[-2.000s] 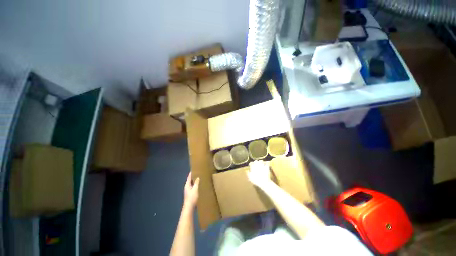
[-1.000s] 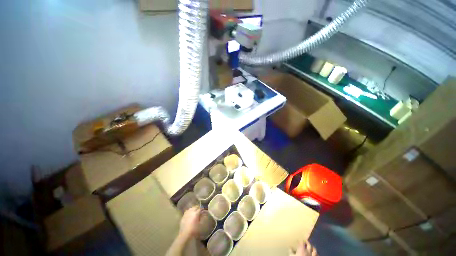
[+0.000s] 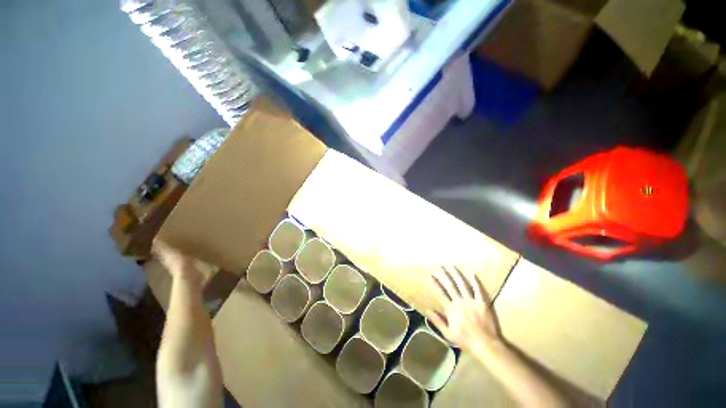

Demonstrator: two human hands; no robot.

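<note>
An open brown carton stands in front of me with its flaps spread. Inside, cream housings stand upright in rows, open ends up. My left hand is at the outer lower corner of the far left flap, closed on its edge; some fingers are hidden. My right hand lies flat with fingers spread on the long right flap, partly over the housings' edge, and holds nothing. The near part of the carton is cut off by the frame.
A white machine table with a white fixture is beyond the carton. A silver duct hangs at upper left. A red-orange stool stands on the floor at right. Other cartons are at upper right and left.
The view has turned and moved closer to the carton. My left hand has gone from the housings to the far left flap. My right hand has come onto the right flap.
</note>
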